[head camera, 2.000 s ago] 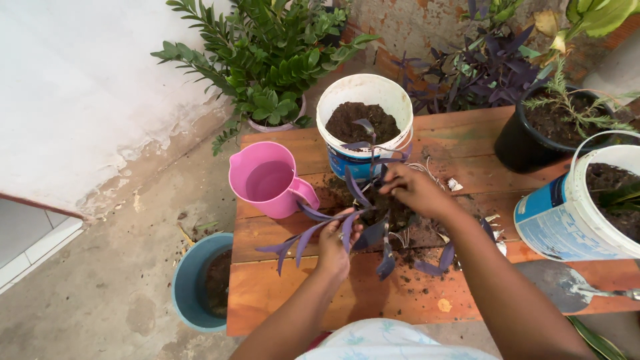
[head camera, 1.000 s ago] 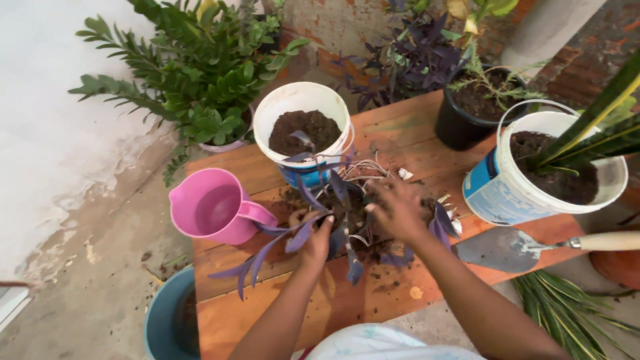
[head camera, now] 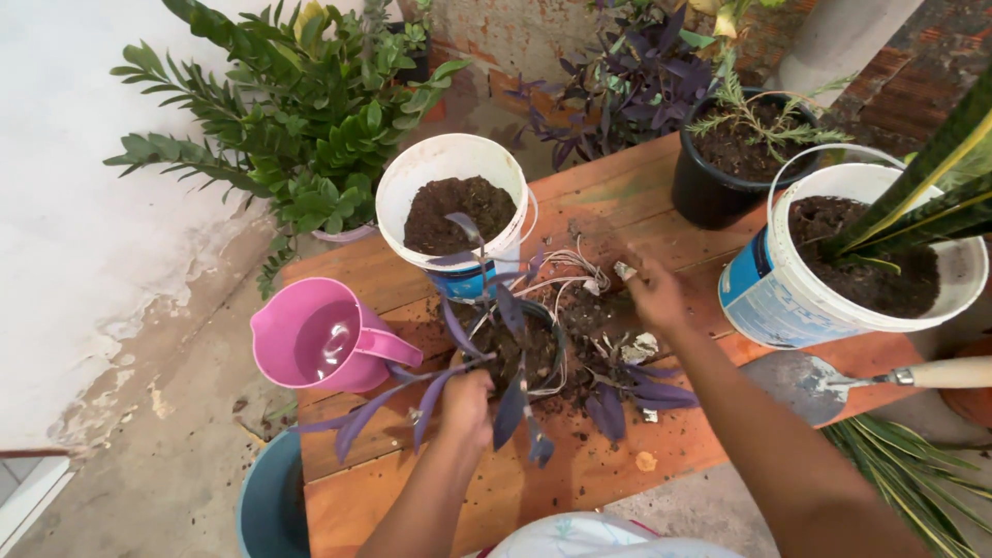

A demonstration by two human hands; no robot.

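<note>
My left hand (head camera: 468,404) grips the near left side of a small dark pot (head camera: 552,329) that holds soil and a purple-leaved plant (head camera: 509,310). Its long stems trail left over the wooden table. To the right of the pot, my right hand (head camera: 655,293) is raised with a small whitish scrap (head camera: 624,270) at its fingertips. Pale thin roots or strings (head camera: 577,267) lie between that hand and the pot. Loose soil, pale scraps and cut purple leaves (head camera: 612,407) are scattered on the boards below my right hand.
A white bucket of soil (head camera: 453,260) stands behind the pot, a pink jug of water (head camera: 310,333) to its left. At right are a black pot (head camera: 709,186), a white bucket with a snake plant (head camera: 783,287) and a trowel (head camera: 798,384). A blue-grey bucket (head camera: 271,496) stands beside the wooden table (head camera: 372,496).
My right hand has moved right, away from the purple plant, and now has a whitish scrap at its fingertips. My left hand remains at the plant. The view has shifted.
</note>
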